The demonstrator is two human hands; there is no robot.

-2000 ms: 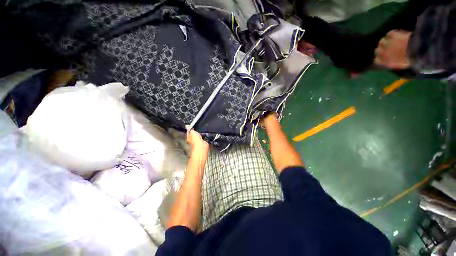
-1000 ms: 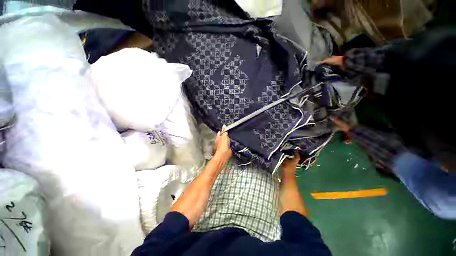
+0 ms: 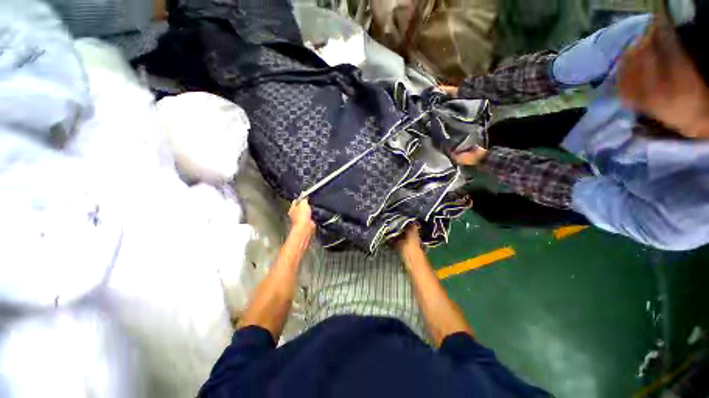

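A large dark navy-grey patterned cloth bundle (image 3: 311, 128) lies in front of me, its loose pale-edged layers gathered at the right end. A thin pale tie strip (image 3: 350, 163) runs slantwise across it. My left hand (image 3: 300, 215) grips the near left edge of the bundle at the lower end of the strip. My right hand (image 3: 407, 238) holds the bundle's near edge from below; its fingers are partly hidden by the loose layers. Another person's hands (image 3: 469, 156) are at the bundle's right end.
White bulging sacks (image 3: 200, 134) are piled along the left. A person in a light blue top with checked sleeves (image 3: 536, 172) stands at the right. The green floor (image 3: 529, 311) has yellow-orange lines. Brown wrapped goods (image 3: 455, 39) are at the back.
The view has shifted. The other person has come further into view at the right, with both hands at the bundle's end. Both my hands keep their hold on the bundle.
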